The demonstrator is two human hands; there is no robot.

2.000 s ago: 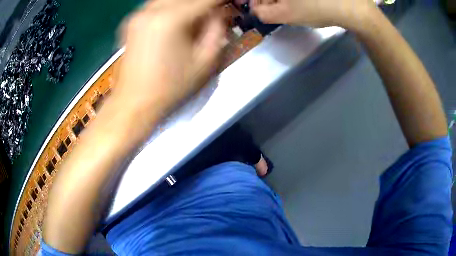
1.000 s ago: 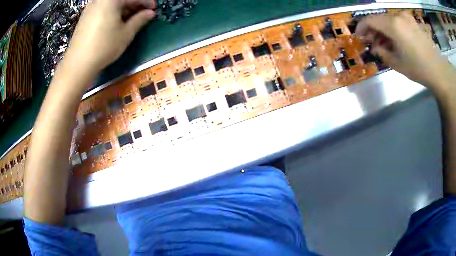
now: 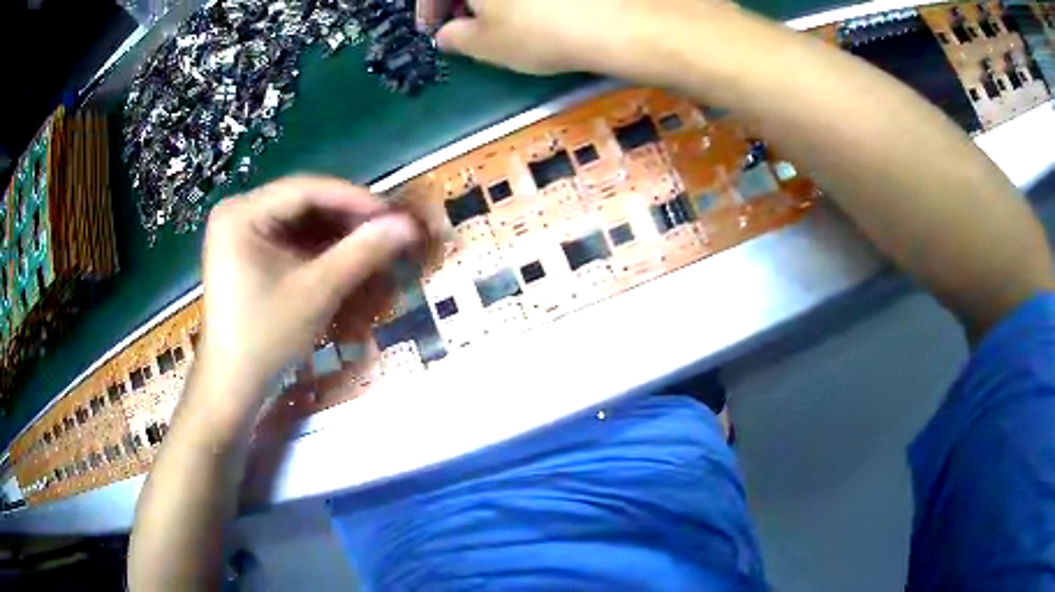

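The orange-brown circuit board panels [image 3: 544, 214] lie end to end in a long strip with rows of dark openings. A few raised dark components [image 3: 758, 153] sit on the board near my right forearm. My left hand [image 3: 312, 272] is over the strip, left of centre, its thumb and fingers curled close together and blurred; whether it holds anything cannot be seen. My right hand [image 3: 503, 32] reaches across the strip to the top edge, its fingertips beside a small cluster of dark components [image 3: 405, 52] on the green mat; its grip is unclear.
A larger heap of loose black and silver components [image 3: 214, 98] lies on the green mat [image 3: 347, 127]. Stacked board panels [image 3: 58, 220] stand at the far left. A shiny metal rail [image 3: 694, 301] runs between the boards and my body. A dark crosspiece [image 3: 914, 69] spans the strip at right.
My left hand has moved from the component cluster down over the boards. My right hand has moved from the boards at right to the cluster. The view has shifted, showing more of the heap and stack.
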